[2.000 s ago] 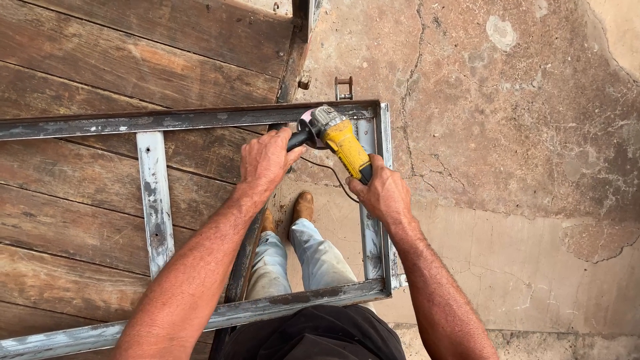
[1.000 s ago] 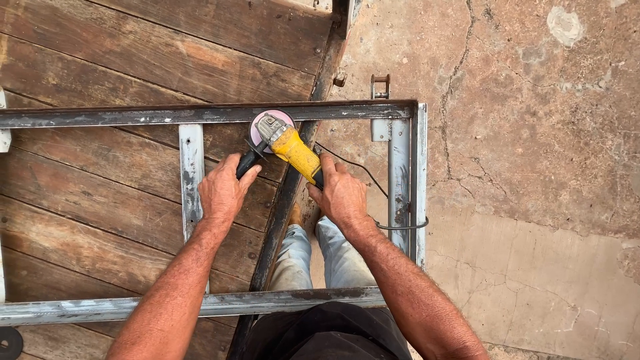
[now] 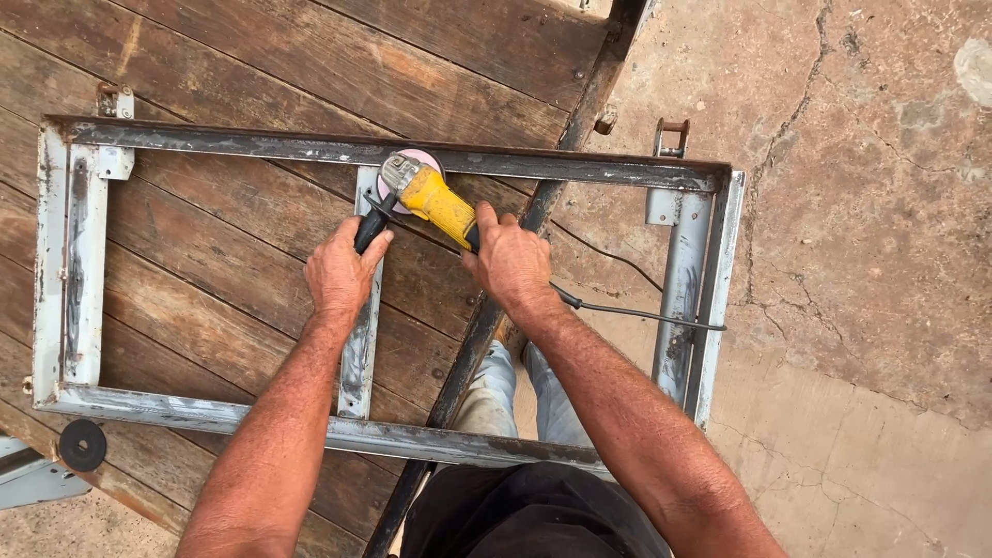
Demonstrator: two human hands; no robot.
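Observation:
A yellow angle grinder (image 3: 440,203) with a pinkish disc (image 3: 425,160) lies over the upper rail of a rectangular welded steel frame (image 3: 294,145), close to the top of the middle crossbar (image 3: 359,341). My left hand (image 3: 341,267) grips its black side handle (image 3: 373,223). The rear of the grinder's body is held in my right hand (image 3: 511,256), which hides part of it. From there the power cord (image 3: 651,315) runs right across the frame's end bar. Whether the disc touches the steel or spins, I cannot tell.
Wooden planks (image 3: 232,225) with a dark metal edge (image 3: 457,380) carry the frame, whose right end juts out over the cracked concrete floor (image 3: 852,271). A black disc (image 3: 82,445) lies at the planks' lower left, near a grey metal part (image 3: 39,484). Brackets (image 3: 671,139) stick out from the upper rail.
Both hands have moved left along the upper rail with the grinder, from the frame's right end to the middle crossbar. The view has shifted left, showing the frame's left end.

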